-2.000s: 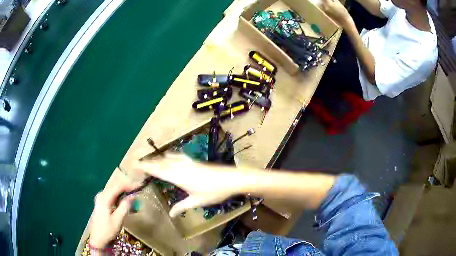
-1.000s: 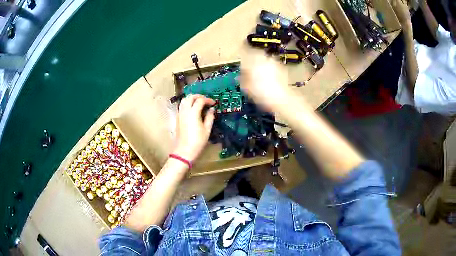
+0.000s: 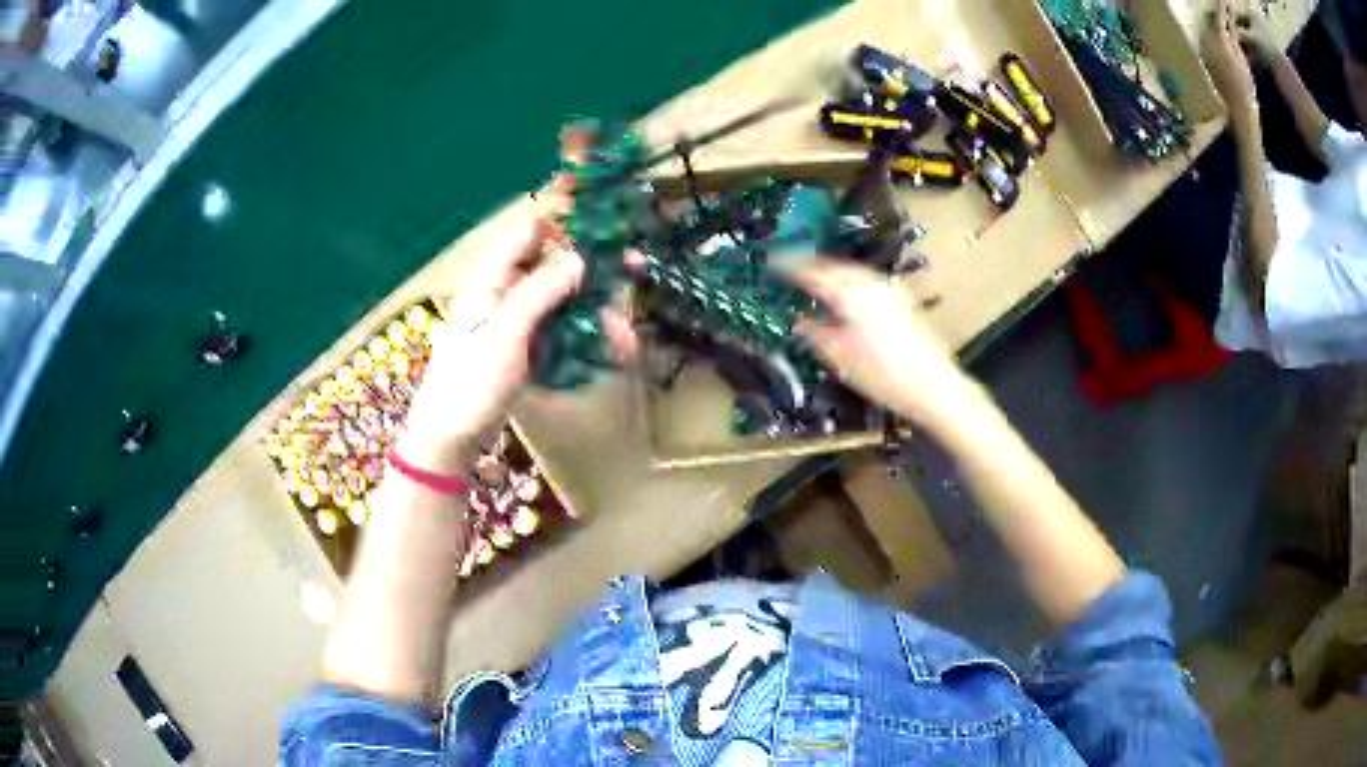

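Observation:
My left hand [image 3: 502, 307], with a red band at the wrist, is closed around green circuit boards [image 3: 603, 188] and lifts them beside the left edge of the board box [image 3: 780, 448]. The held boards are blurred. My right hand [image 3: 862, 322] is over the right part of that box, at the green boards and black cables [image 3: 720, 292] in it. Its fingers are blurred, and I cannot tell whether they grip anything. Black cases with yellow batteries [image 3: 870, 123] lie in a loose group beyond the box.
The battery box [image 3: 558, 483] stands at the left, partly behind my left forearm. A green conveyor belt [image 3: 375, 135] curves along the far side, with small black pieces on it. A neighbour's box [image 3: 1082, 93] and a person in white [image 3: 1319, 225] are at upper right. A black case [image 3: 153, 707] lies lower left.
My left hand has moved up and left out of the box with green boards in it. My right hand has come down over the box. The view has shifted left.

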